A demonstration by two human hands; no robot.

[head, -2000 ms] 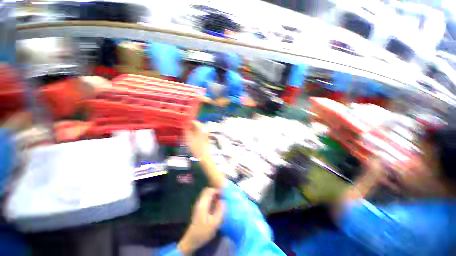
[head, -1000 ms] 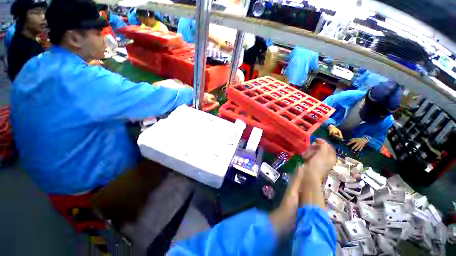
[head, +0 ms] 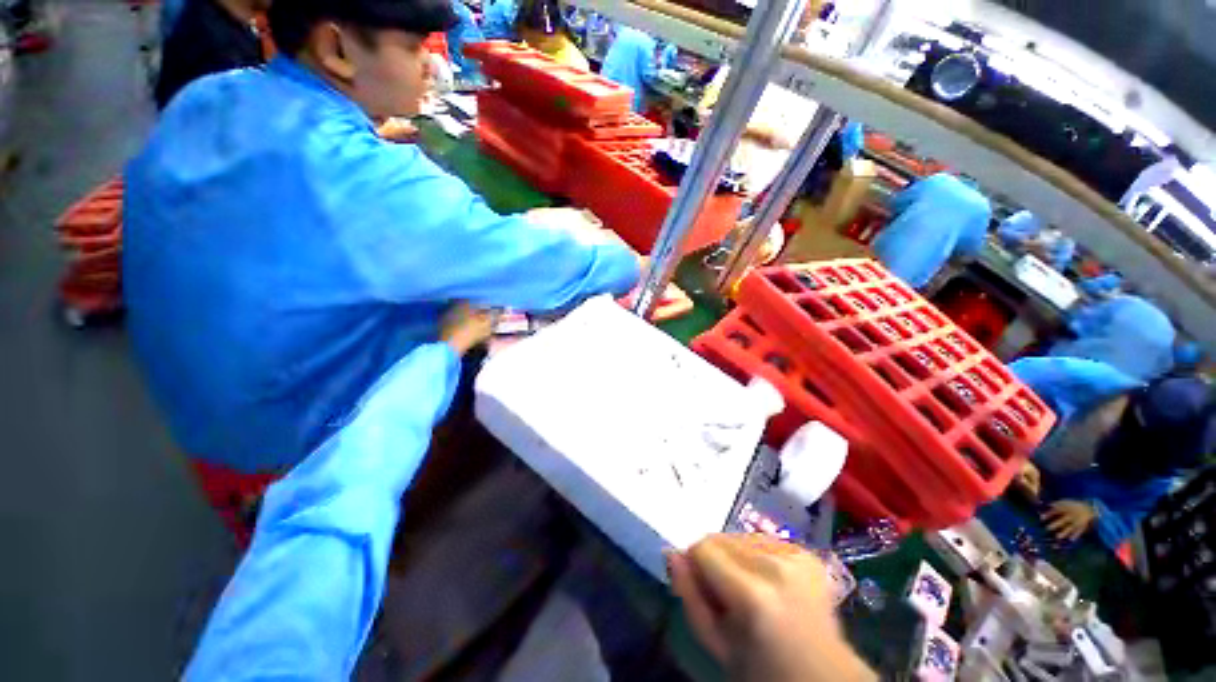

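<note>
A large white foam box (head: pixel 620 413) lies on the bench in front of me. My left hand (head: pixel 467 327) is stretched out beyond the box's far left corner, beside a small pale item (head: pixel 511 323); its fingers are small and partly hidden. My right hand (head: pixel 760 593) is at the box's near right corner with its fingers curled; whether it grips the edge is unclear. Two white housings with dark round patterns (head: pixel 930 593) lie to the right of my right hand. The dark dispenser (head: pixel 780 513) with a white roll (head: pixel 812 462) stands beside the box.
Red compartment trays (head: pixel 907 386) are stacked behind the dispenser. A pile of white housings (head: pixel 1054 620) is at the right. A person in a blue smock (head: pixel 320 267) sits close at the left, one arm reaching past a metal post (head: pixel 707 160). Another person works across the bench.
The view has swung left. My hands, close together over the bench near the housings before, are now apart: the left at the foam box's far left, the right at its near right corner.
</note>
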